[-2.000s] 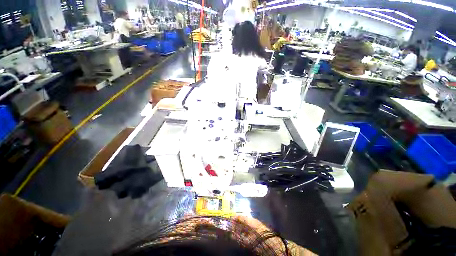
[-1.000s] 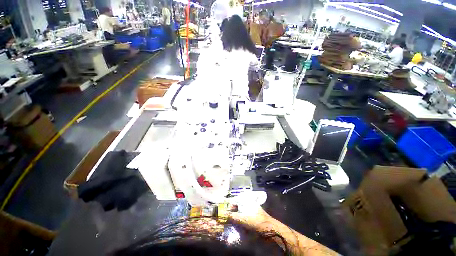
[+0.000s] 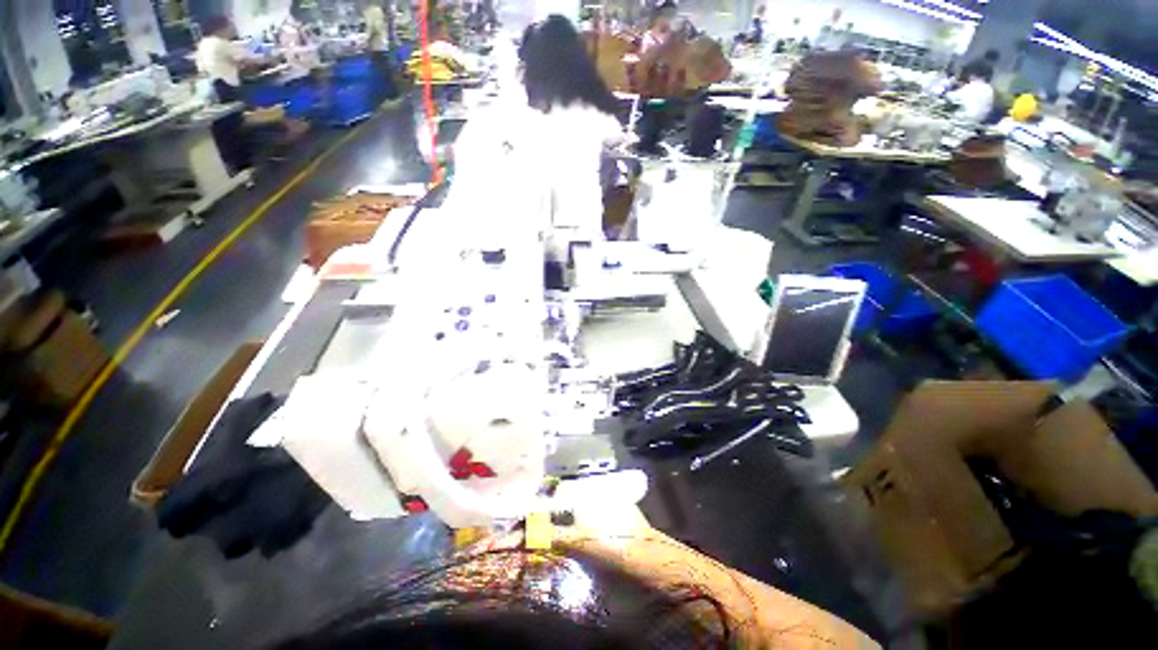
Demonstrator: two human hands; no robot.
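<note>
The large white sewing machine head (image 3: 406, 419) with a red mark stands in the centre. A yellow block (image 3: 540, 531) shows at its needle area, partly behind hair. A pale rounded bar (image 3: 594, 498) sticks out to its right. My right hand (image 3: 625, 546) is beside the block, its forearm coming from the lower right; its fingers are overexposed and partly hidden by hair, and any held piece cannot be made out. My left hand is not visible. Black fabric panels (image 3: 241, 489) lie left of the machine. Black strips with pale lines (image 3: 711, 404) lie tangled on its right.
A grey-screened control panel (image 3: 810, 330) stands beyond the strips. An open cardboard box (image 3: 933, 489) with dark contents is low right. A long brown carton (image 3: 197, 425) borders the table's left side. Blue bins (image 3: 1051, 324) are farther right. A person (image 3: 565, 127) is behind the machine.
The view has turned, shifting the scene left and slightly up. My right hand and forearm now show more, reaching in to the needle area. The fabric piles look much the same.
</note>
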